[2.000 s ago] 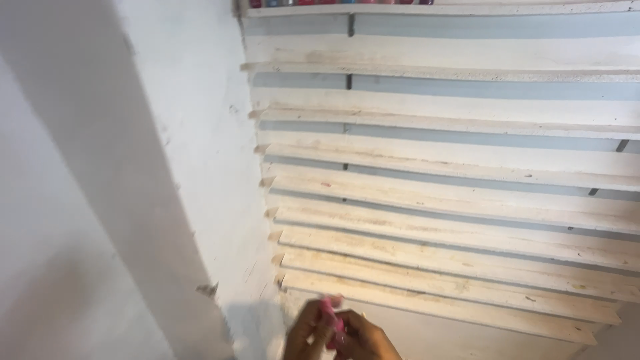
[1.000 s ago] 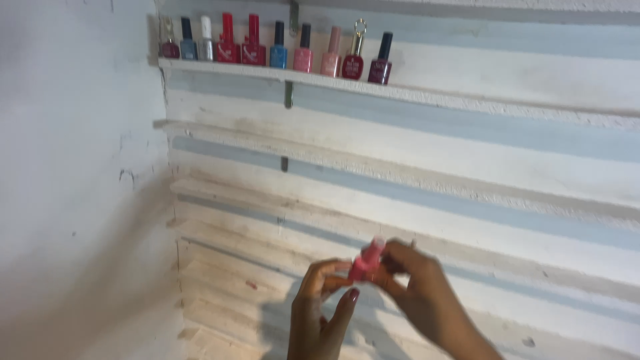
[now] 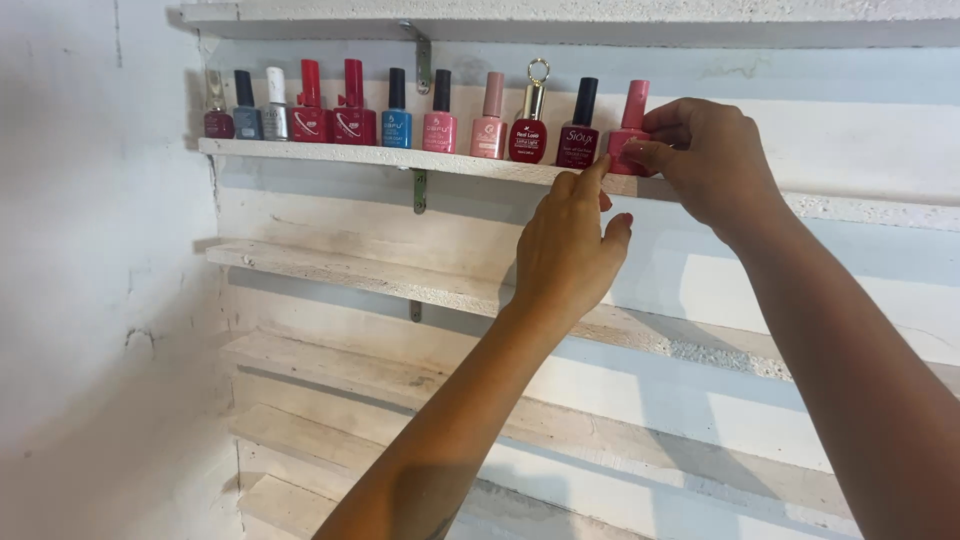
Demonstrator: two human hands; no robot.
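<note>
A pink nail polish bottle [image 3: 631, 135] stands upright at the right end of a row on a narrow white shelf [image 3: 360, 156]. Thumb and fingers of my right hand [image 3: 705, 161] grip it from the right. My left hand [image 3: 566, 244] is just below and in front of the shelf, its raised fingertips near the lower left of the pink bottle and holding nothing; whether they touch it I cannot tell. Left of the pink bottle is a dark purple bottle with a black cap [image 3: 580, 131], then a red bottle with a gold ring cap [image 3: 529, 131].
Farther left stand several more polish bottles, among them a blue one [image 3: 397, 120] and a white-capped one [image 3: 276, 112]. Another shelf [image 3: 570, 11] runs above, and several narrow shelves [image 3: 360, 281] lie below. A rough white wall [image 3: 97, 225] closes the left side. Metal brackets [image 3: 420, 191] show.
The pink bottle, held between both hands in front of the lower shelves a second ago, is now at the row's right end. My left hand has come off it. The view has risen to the bottles.
</note>
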